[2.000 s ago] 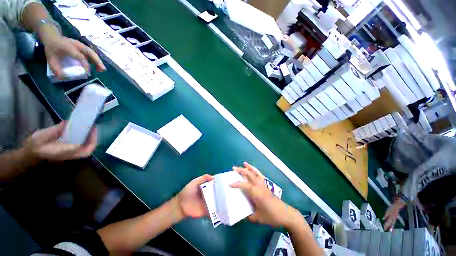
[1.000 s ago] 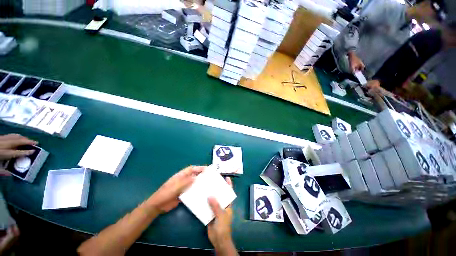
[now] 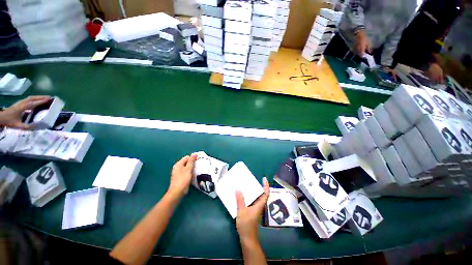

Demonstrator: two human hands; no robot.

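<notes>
My left hand (image 3: pixel 182 176) holds a printed box sleeve (image 3: pixel 207 173) by its left side, its dark picture facing up. My right hand (image 3: pixel 252 209) holds a plain white box (image 3: pixel 239 187), thumb on its face, fingers at its right edge. The box's upper left edge is against or very near the sleeve; whether they touch is unclear. Another printed sleeve (image 3: pixel 282 208) lies flat just right of my right hand. A hollow white lid (image 3: pixel 84 208) and a plain white square piece (image 3: pixel 118 173) lie to the left.
Sleeves and dark-inside boxes (image 3: pixel 323 189) lie jumbled at right beside stacked boxes (image 3: pixel 409 140). Another person's hand (image 3: pixel 26 111) holds a box at left, above a long white carton (image 3: pixel 46 145). Across the belt (image 3: pixel 155 96), a wooden board (image 3: pixel 290 77) bears box stacks.
The view has turned and shifted. My left hand has taken hold of a printed sleeve. My right hand has moved right with the plain box. A printed box now shows at left.
</notes>
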